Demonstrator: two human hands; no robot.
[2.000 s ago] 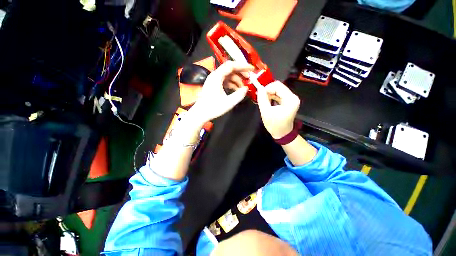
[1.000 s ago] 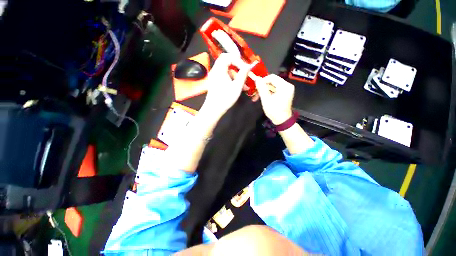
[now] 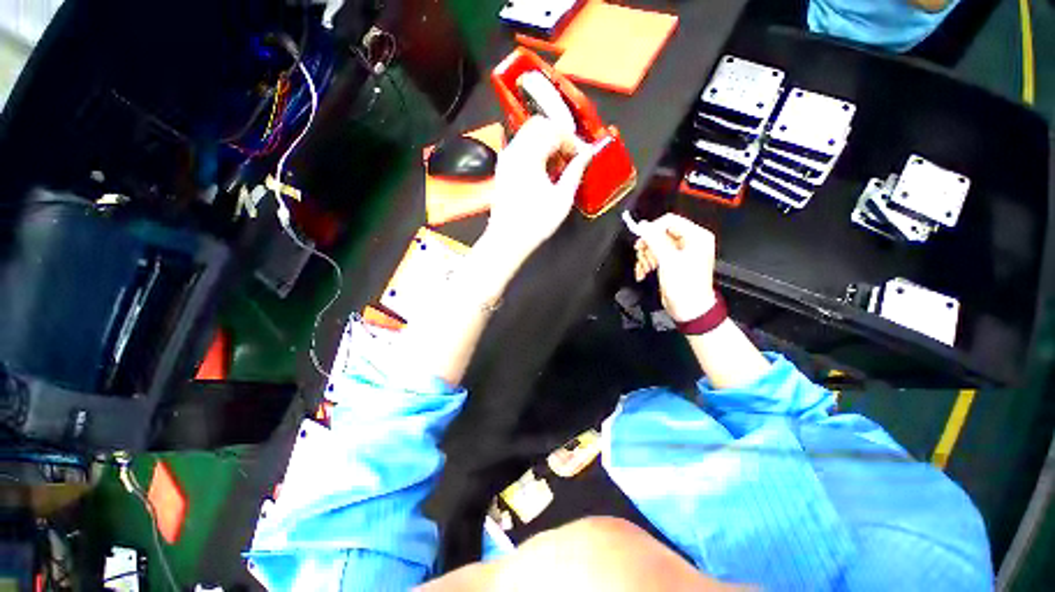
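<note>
The red tape dispenser with its pale roll stands tilted on the black bench mat. My left hand is at the dispenser's near side, its fingers curled over the edge between roll and cutting end; part of the dispenser is hidden behind them. My right hand, with a dark red wrist band, is just right of the dispenser and apart from it. Its thumb and finger pinch a small whitish strip, which looks like tape.
A black mouse lies on an orange pad left of my left hand. Pale flat units lie in a row beneath my left arm. Stacked units and loose ones are in the black tray at right. A person's blue sleeve shows at top.
My right hand has moved away from the dispenser, down and to the right, with the small strip between its fingers. My left hand remains at the dispenser. The view has shifted slightly.
</note>
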